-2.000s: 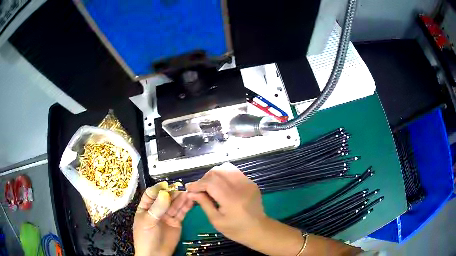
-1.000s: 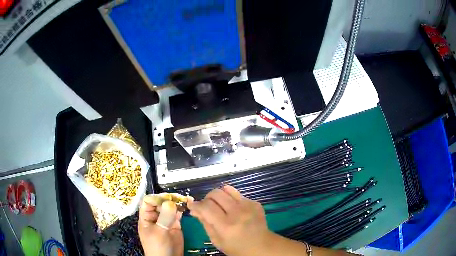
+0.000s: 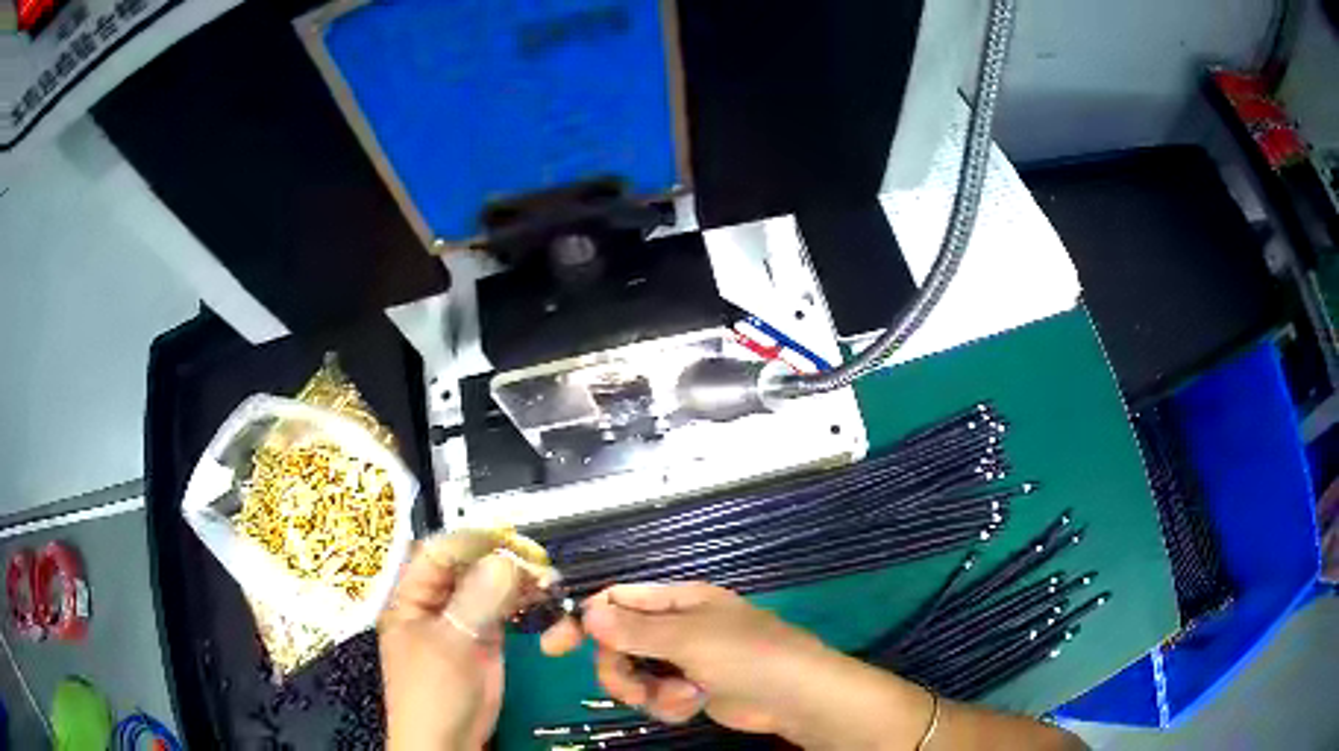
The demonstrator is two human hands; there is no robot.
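My left hand (image 3: 458,631) is below the machine base, with yellowish covers on its fingertips. Its thumb and fingers pinch a small dark piece (image 3: 538,610) with a bright tip; its exact form is blurred. My right hand (image 3: 705,656) meets it from the right, its fingers curled at a bright tip between the hands. I cannot tell what the right fingers hold. Black coaxial cables (image 3: 764,525) lie fanned behind and right of the hands. Cables with gold ends (image 3: 565,731) lie at the near edge, partly under my right forearm.
A crimping machine (image 3: 507,110) stands ahead, with a clear guard (image 3: 565,393) and gooseneck lamp (image 3: 955,242). An open bag of gold connectors (image 3: 316,514) sits on a black tray (image 3: 179,484) at left, with loose black pieces (image 3: 316,704). A blue bin (image 3: 1248,514) is at right.
My right hand has turned and moved slightly lower, its fingers now more curled. The left hand still pinches a small piece. The whole view has shifted slightly.
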